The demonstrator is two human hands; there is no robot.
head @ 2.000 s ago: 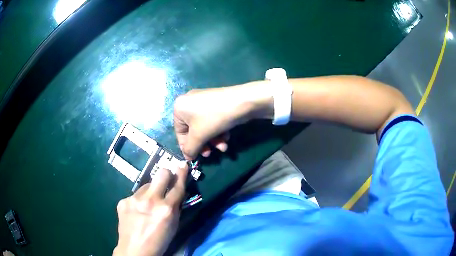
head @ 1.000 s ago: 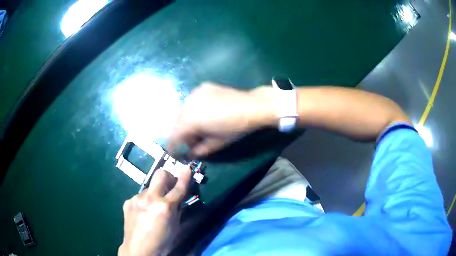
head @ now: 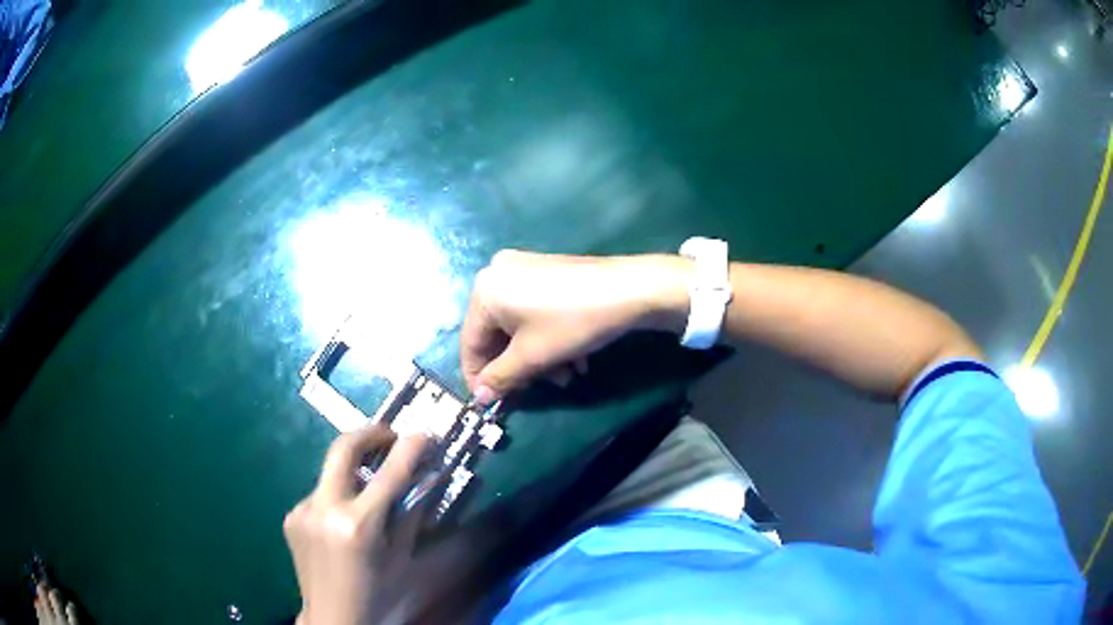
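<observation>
A light-coloured housing [head: 332,401] lies on the green table, its large open window at the far left end. Its slotted section with pale blocks [head: 461,442] faces the table's near edge. My right hand [head: 543,320], with a white wristband [head: 707,293], is at the housing's upper right corner. Its thumb and finger are pinched together there, but what is between them is too small to tell. My left hand [head: 354,519] is at the housing's lower side, thumb and forefinger apart and slightly blurred; its fingertips partly cover the housing.
The green table [head: 781,110] has a raised dark divider [head: 159,165] at the upper left. Another person's fingers [head: 53,607] and a small dark thing show at the lower left. Grey floor with a yellow line [head: 1074,275] lies to the right.
My left thumb and forefinger have spread and uncovered more of the slotted section. My right hand has moved a little right and down. The view has shifted, and the dark block at lower left is mostly gone.
</observation>
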